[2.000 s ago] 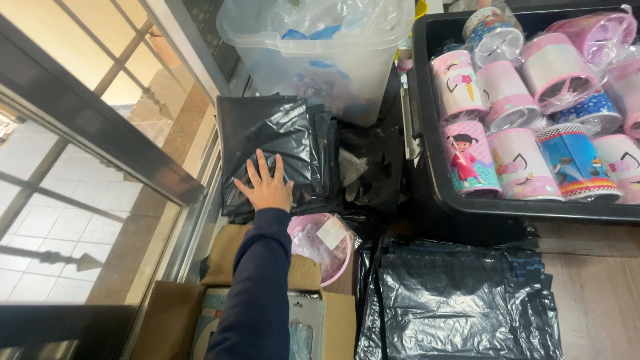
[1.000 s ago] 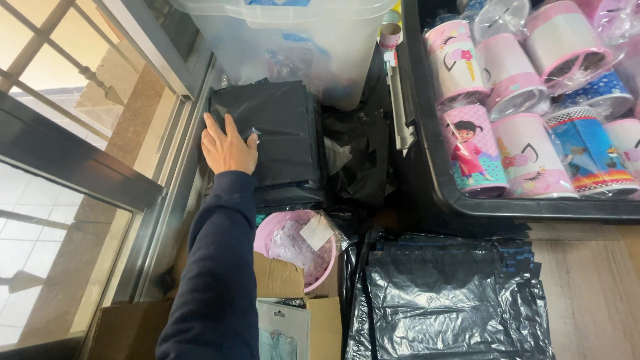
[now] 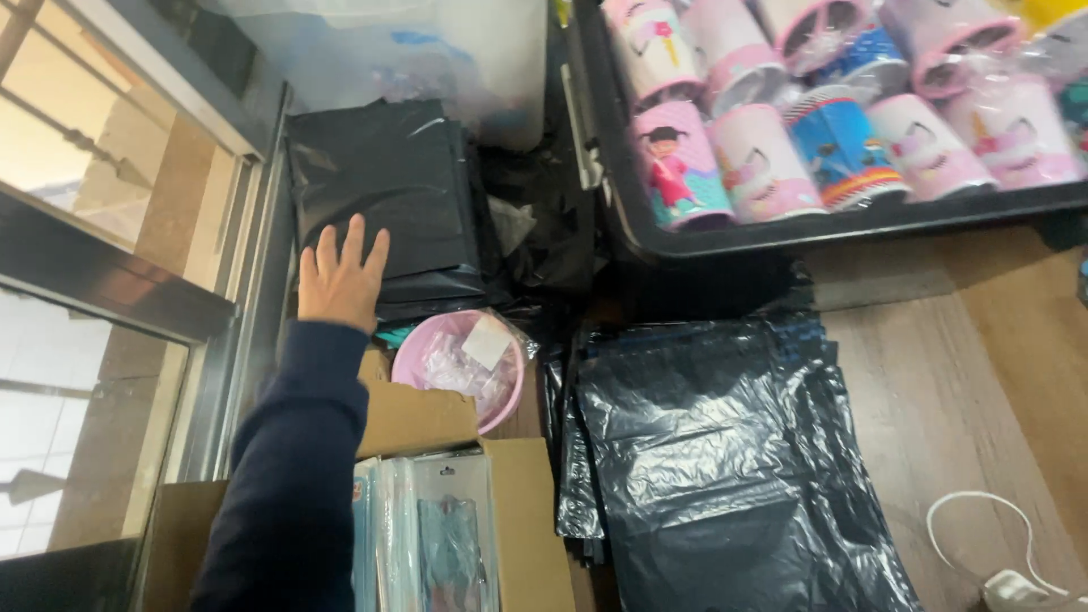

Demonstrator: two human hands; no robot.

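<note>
My left hand [image 3: 342, 276], in a dark blue sleeve, is spread palm down at the near left part of a stack of folded black plastic bags [image 3: 382, 191]. Its fingers are apart with nothing held; whether the palm presses on the bags cannot be told. Just right of the wrist sits a pink plastic bin [image 3: 408, 357] with a clear wrapped item and a white tag in it. A second pile of shiny black plastic bags [image 3: 714, 459] lies flat on the floor, lower centre. My right hand is out of view.
An open cardboard box [image 3: 531, 527] with packaged goods stands beside my forearm. Behind the stack is a translucent plastic tub [image 3: 501, 76]. A black crate [image 3: 790, 234] holds several wrapped printed cylinders at upper right. A glazed door frame [image 3: 255, 280] runs along the left. A white cable [image 3: 977, 495] lies lower right.
My left hand was on top of the stack, then at its left side, and is now at its near left part. The fingers stay spread. The view has shifted somewhat.
</note>
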